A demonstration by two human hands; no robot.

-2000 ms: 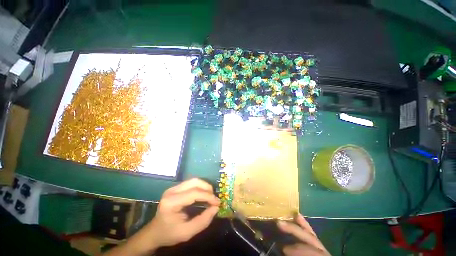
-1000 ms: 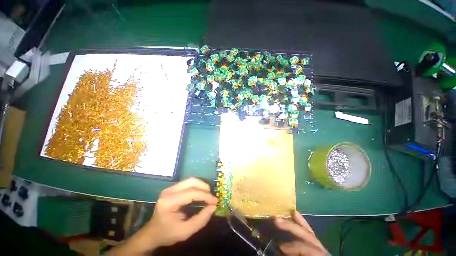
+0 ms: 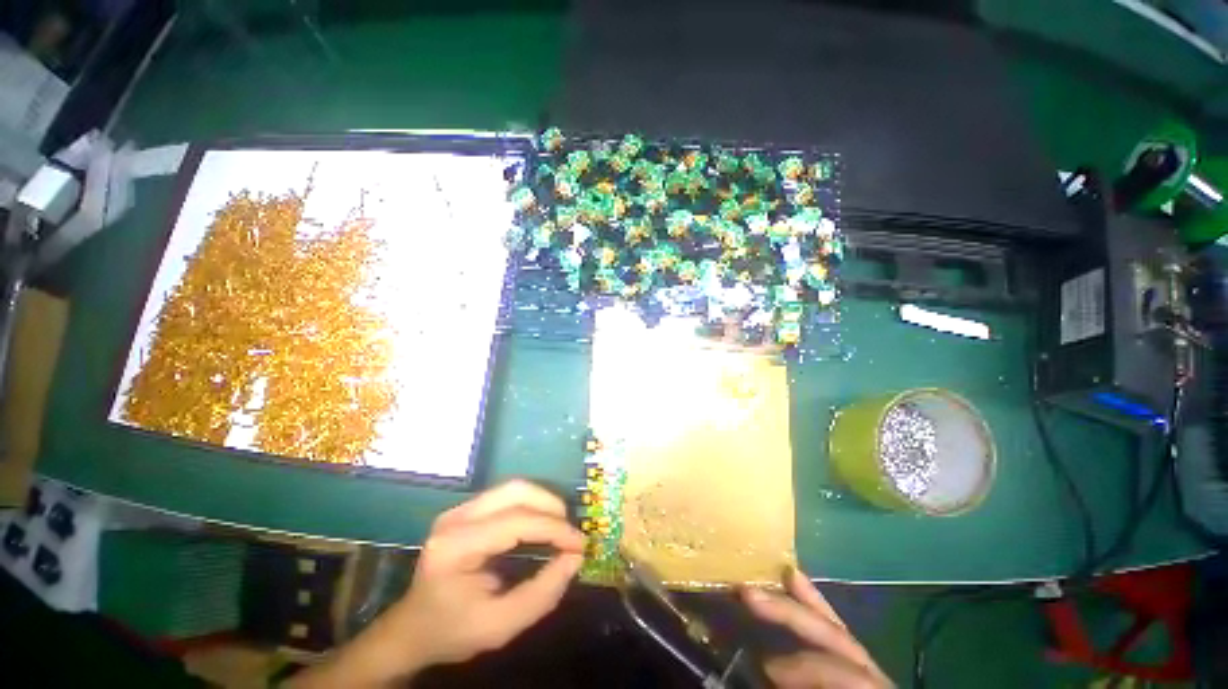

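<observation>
The tan work plate (image 3: 707, 458) lies at the bench's front edge, with a row of small green boards (image 3: 603, 512) along its left edge. My left hand (image 3: 505, 572) is at the near end of the row, thumb and forefinger pinched together at a board; any gold pin between them is too small to make out. My right hand (image 3: 808, 633) is at the plate's near right corner, cut off by the lower picture edge. The soldering iron (image 3: 680, 622), with its thin curved guide tube, points from the right hand's side to the row's near end; the grip is not clearly visible.
A white tray (image 3: 445, 283) with a heap of gold pins (image 3: 269, 337) is left. Green assemblies (image 3: 673, 215) are piled behind the plate. A yellow-green tub (image 3: 862, 451), a white stick (image 3: 945, 320) and the solder feeder (image 3: 1111, 323) with cables are right.
The view has shifted slightly. The iron's tip has moved slightly at the row's near end. Both hands stay in nearly the same places.
</observation>
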